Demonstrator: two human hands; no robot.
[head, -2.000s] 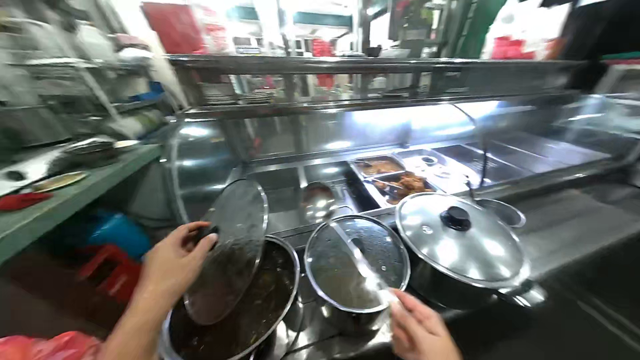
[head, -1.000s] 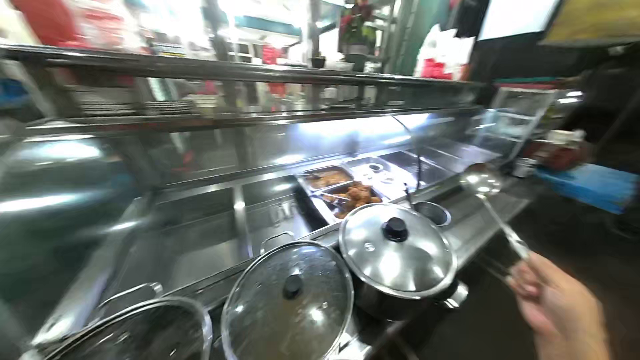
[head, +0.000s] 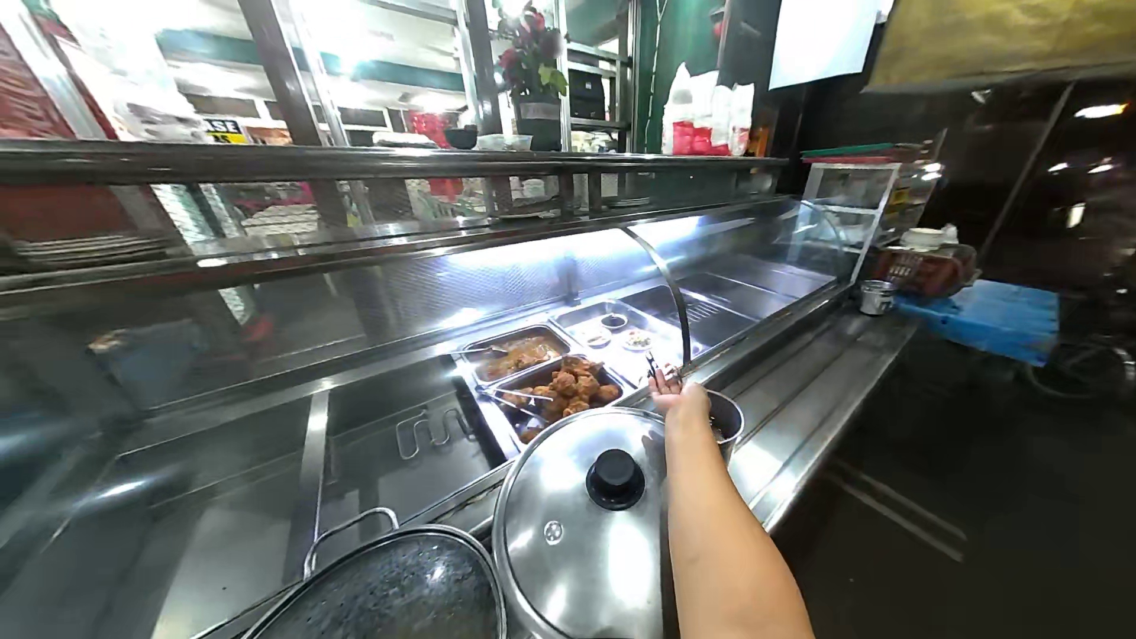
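Note:
My right hand [head: 671,390] reaches over the near edge of the steel counter, beside a small steel pot [head: 726,419]. Its fingers are partly curled at a dark utensil handle [head: 652,364]; whether they grip it is unclear. Below my forearm lies a steel lid with a black knob [head: 615,479] on a large pot. To its left is a glass lid [head: 399,586], cut off by the frame. Beyond the hand, metal trays hold browned fried pieces [head: 577,389] and a stew in sauce [head: 524,355]. My left hand is out of view.
A curved glass guard [head: 444,266] runs behind the trays, with a metal shelf [head: 399,162] above. Small bowls [head: 612,321] sit in the tray section. At right are a metal can [head: 877,297], a glass cabinet [head: 852,204] and a blue box [head: 985,319].
My right hand has moved from the right side to the small pot. The ladle it held one second ago is no longer plainly visible. My left hand, holding up a glass lid two seconds ago, has left view.

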